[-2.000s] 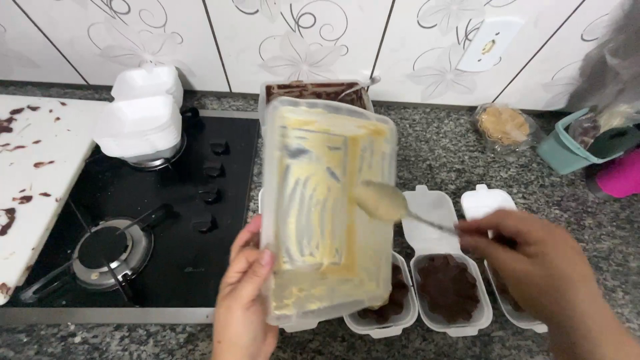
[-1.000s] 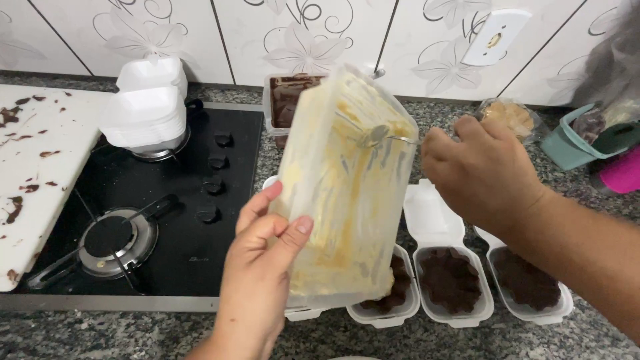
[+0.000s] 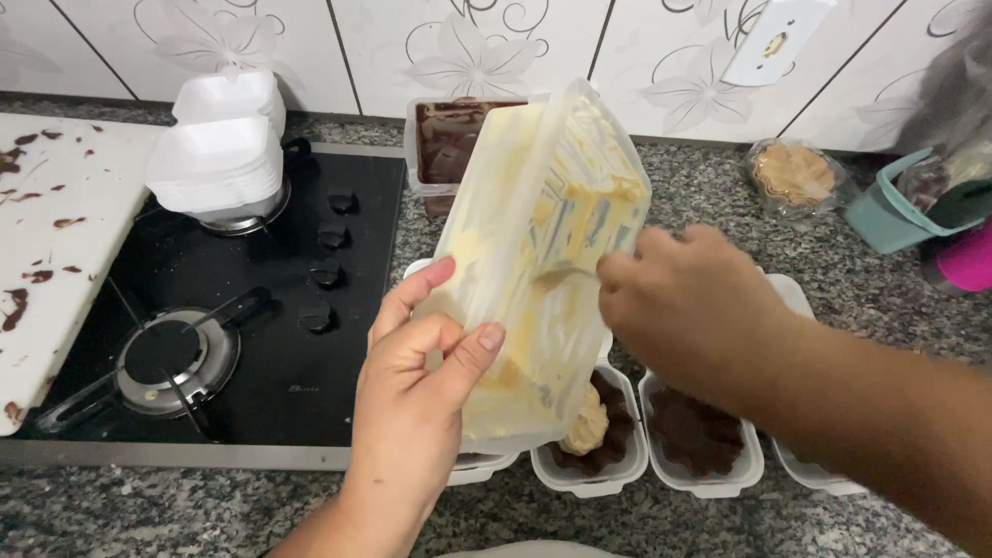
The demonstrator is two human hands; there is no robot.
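Observation:
My left hand [image 3: 422,372] grips a translucent plastic tub [image 3: 535,271], tilted up on its side and smeared inside with pale yellow cream. In my right hand [image 3: 690,310] is a spoon [image 3: 564,275], its bowl against the cream inside the tub; the fingers hide most of its handle. Under the tub's lower edge, a dollop of cream [image 3: 587,425] lies on the dark chocolate filling of an open white foam box [image 3: 589,484]. To its right stands another foam box [image 3: 707,484] with dark filling [image 3: 695,434] and no cream on it.
A black gas cooktop [image 3: 256,372] carries stacked white foam boxes [image 3: 221,159]. Left of it lies a white board [image 3: 70,201] with chocolate bits. Behind the tub is a chocolate-smeared container [image 3: 449,147]. Wrapped brown paper cups [image 3: 794,172] and a teal bin [image 3: 891,201] stand at back right.
The spoon, earlier outside the tub's right side, is now inside against the cream. My left hand has tipped the tub further onto its side, and the dollop below shows more fully.

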